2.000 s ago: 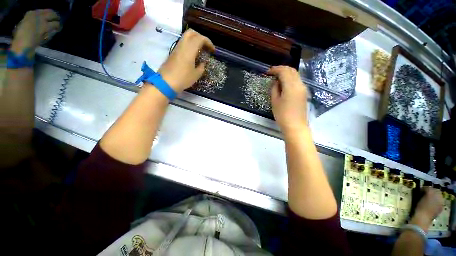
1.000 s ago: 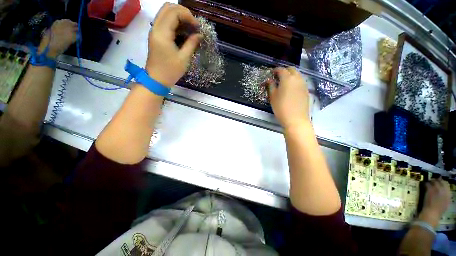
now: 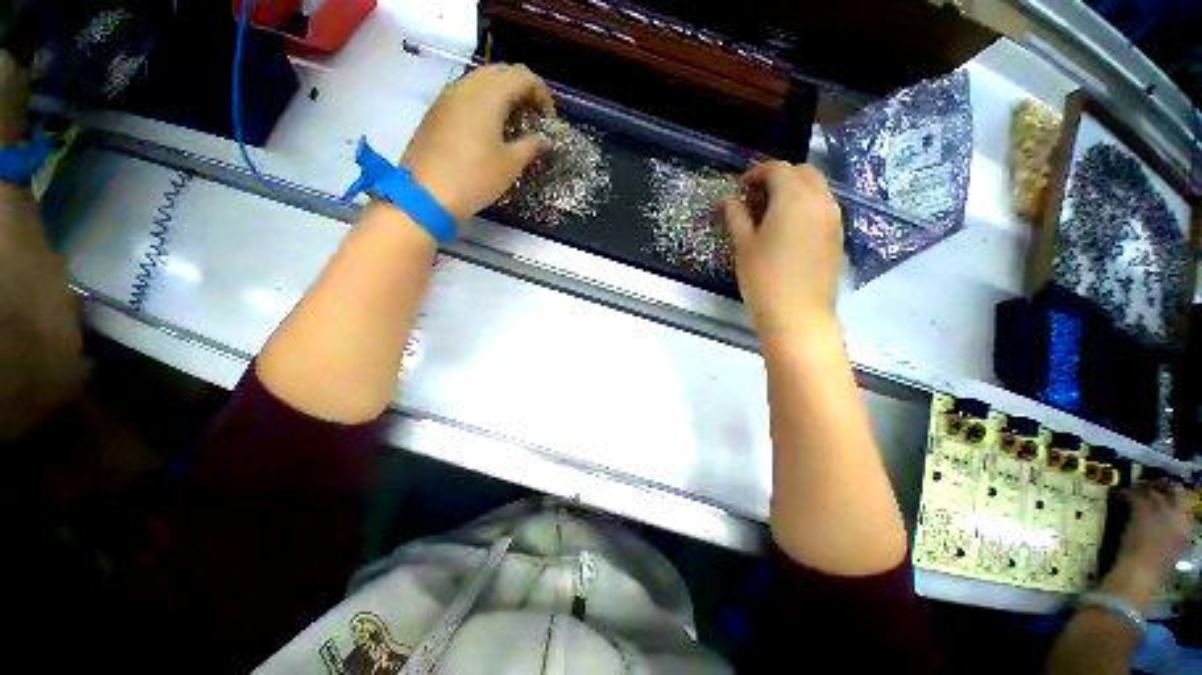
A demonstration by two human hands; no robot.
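Observation:
A shallow black component tray (image 3: 630, 185) lies just beyond the rail and holds two heaps of small silvery leaded components. My left hand (image 3: 477, 143), with a blue wrist strap (image 3: 409, 193), is at the left heap (image 3: 560, 172), thumb and fingers bent close together. My right hand (image 3: 787, 244) is at the right edge of the right heap (image 3: 686, 215), fingertips drawn together. Whether either hand pinches a component is too small to see.
A shiny anti-static bag (image 3: 910, 172) lies right of the tray. Conveyor rails (image 3: 606, 280) run between me and the tray. Pale yellow boards (image 3: 1008, 508) and a neighbour's hand (image 3: 1153, 534) are at the lower right. Another person's arm (image 3: 33, 317) is at far left. A red bin (image 3: 323, 24) stands upper left.
My left hand rose with a clump of components above the left heap, then came back down to it. My right hand stays at the right heap, shifted slightly right. The neighbour's board at far left left view.

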